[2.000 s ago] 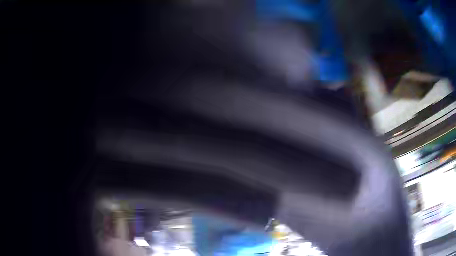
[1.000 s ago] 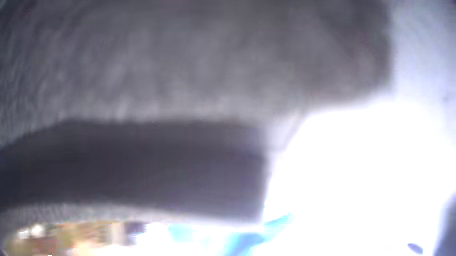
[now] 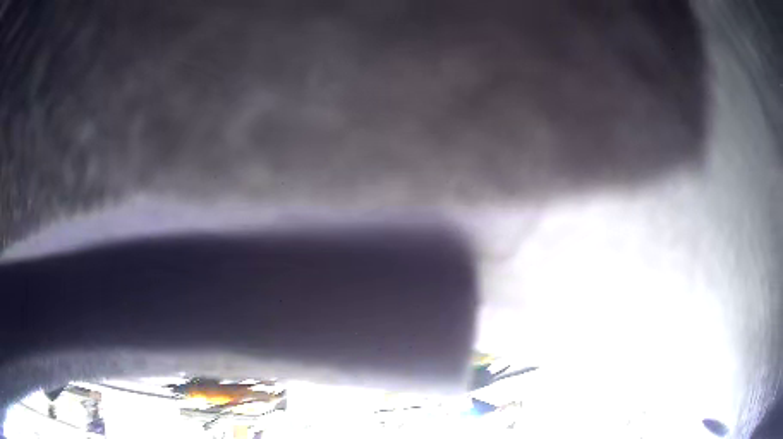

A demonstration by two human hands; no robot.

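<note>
A large, soft, blurred grey-white cloth or cover (image 3: pixel 343 129) fills most of the view, very close to the camera. A dark, smooth band (image 3: pixel 257 296) with a squared right end lies across it at the lower left and centre. What the band is cannot be told. The right side is washed out by bright light. Neither of my hands is in view.
A thin strip of surroundings shows along the bottom edge, bright and distorted. It holds an orange patch (image 3: pixel 216 394), thin dark lines and small blue-green bits. None of these can be named surely.
The grey cloth came to cover nearly the whole view, hiding the blue shapes and the surroundings at right. Since one second ago, the bottom strip has changed, with an orange patch now showing.
</note>
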